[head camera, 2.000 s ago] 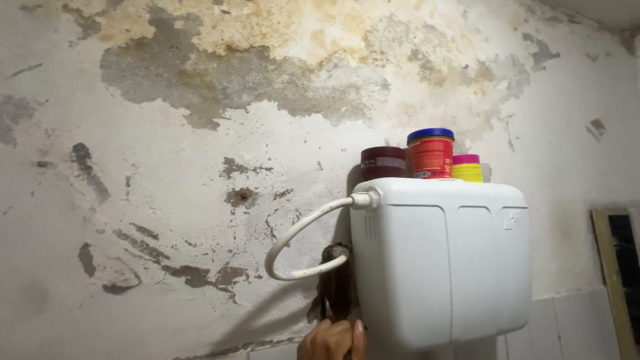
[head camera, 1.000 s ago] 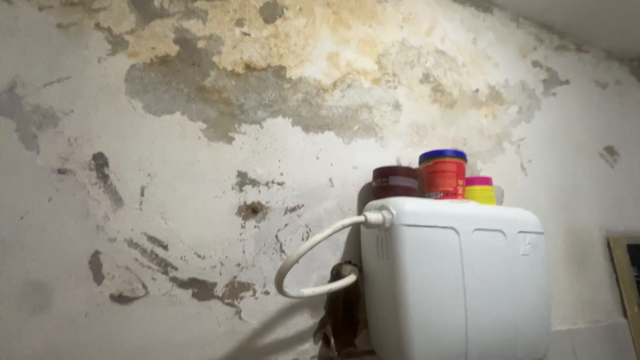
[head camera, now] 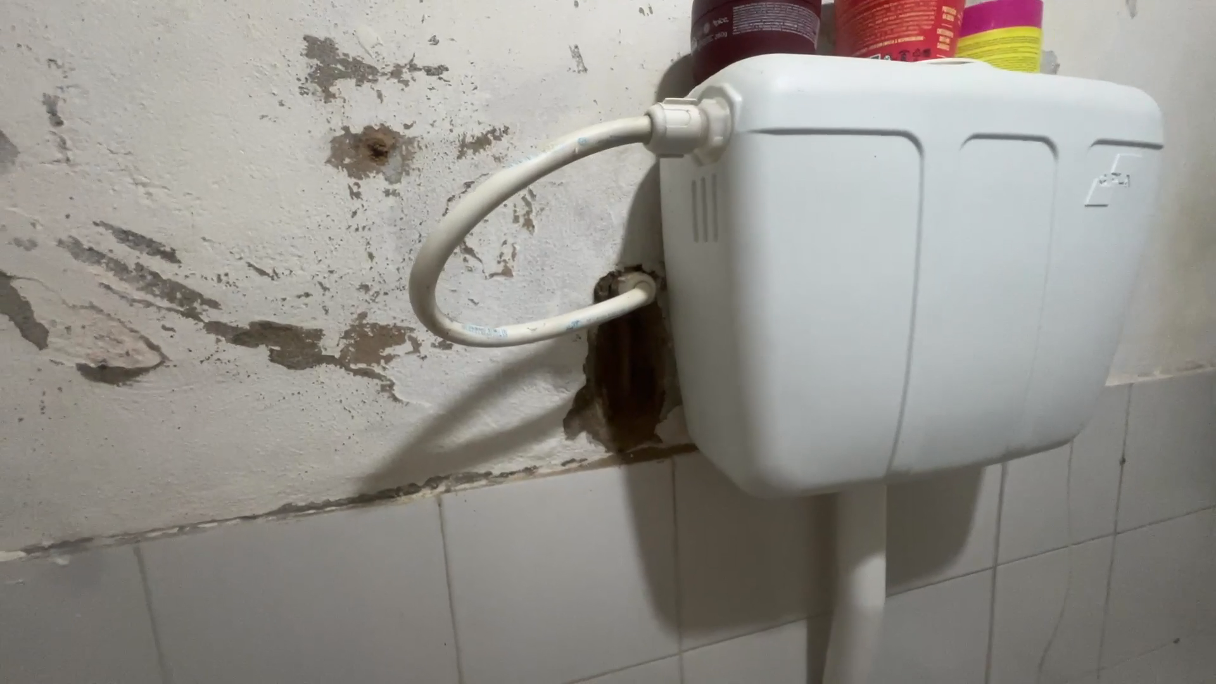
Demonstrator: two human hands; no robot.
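Neither of my hands is in the head view now. A white plastic toilet cistern (head camera: pixel 836 285) hangs on the wall at the right. From a white coupling nut (head camera: pixel 679 126) at its upper left side, a white flexible hose (head camera: pixel 429 252) loops out to the left. The hose curves back to a pipe fitting (head camera: pixel 638 285) at the top of a dark broken hole (head camera: pixel 627 380) in the wall, beside the cistern. A white flush pipe (head camera: pixel 858 589) runs down from under the cistern.
A dark maroon jar (head camera: pixel 755 33), a red tub (head camera: pixel 898 28) and a yellow and pink container (head camera: pixel 1000 36) stand on the cistern, cut off by the top edge. Peeling plaster (head camera: pixel 237 237) covers the wall above white tiles (head camera: pixel 560 560).
A hand that showed at the bottom edge two seconds ago, below the hole, is out of view. The view has moved down and closer to the cistern.
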